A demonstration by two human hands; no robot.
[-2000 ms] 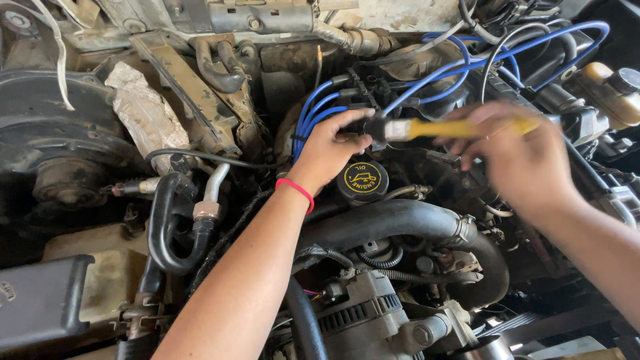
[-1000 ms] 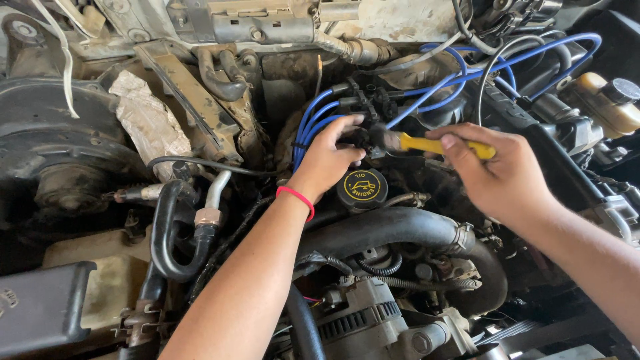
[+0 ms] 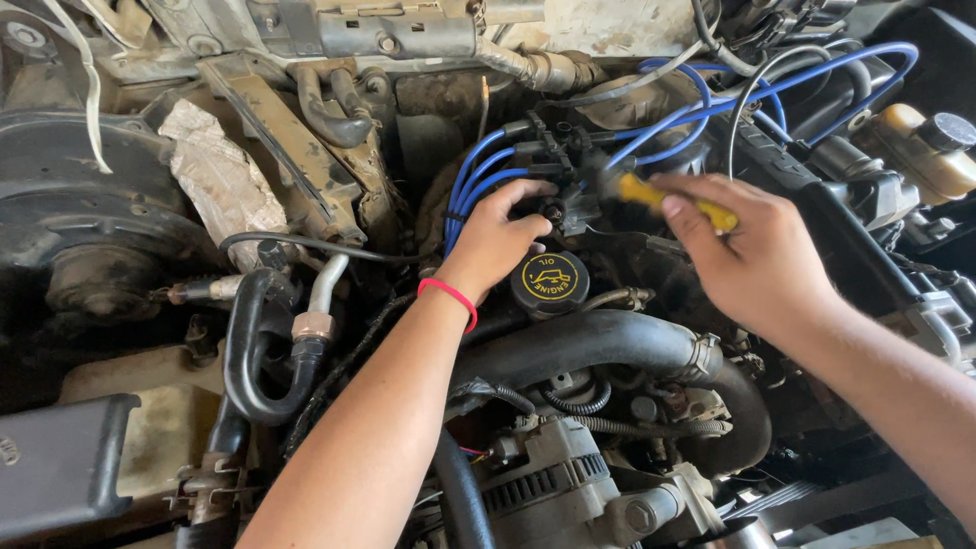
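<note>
My left hand (image 3: 499,229) reaches in from below, a red band on its wrist. Its thumb and index finger are at a black ignition coil pack (image 3: 560,175), which has blue spark plug wires (image 3: 476,183) plugged into it. My right hand (image 3: 751,244) grips the yellow handle of a brush (image 3: 679,202). The brush's head is blurred and points left, close to the coil pack's right side; whether it touches is unclear. Just below my left fingertips sits the black engine oil filler cap (image 3: 550,282).
A thick black hose (image 3: 579,343) curves below the cap, above the alternator (image 3: 545,473). More blue wires (image 3: 854,57) loop at upper right, near a fluid reservoir (image 3: 923,149). A bent black hose (image 3: 240,351) and a grey cover (image 3: 61,465) lie at left.
The brush's yellow handle is more steeply angled than before, with its rear end lower. My right hand has shifted along with it. My left hand stays at the coil pack.
</note>
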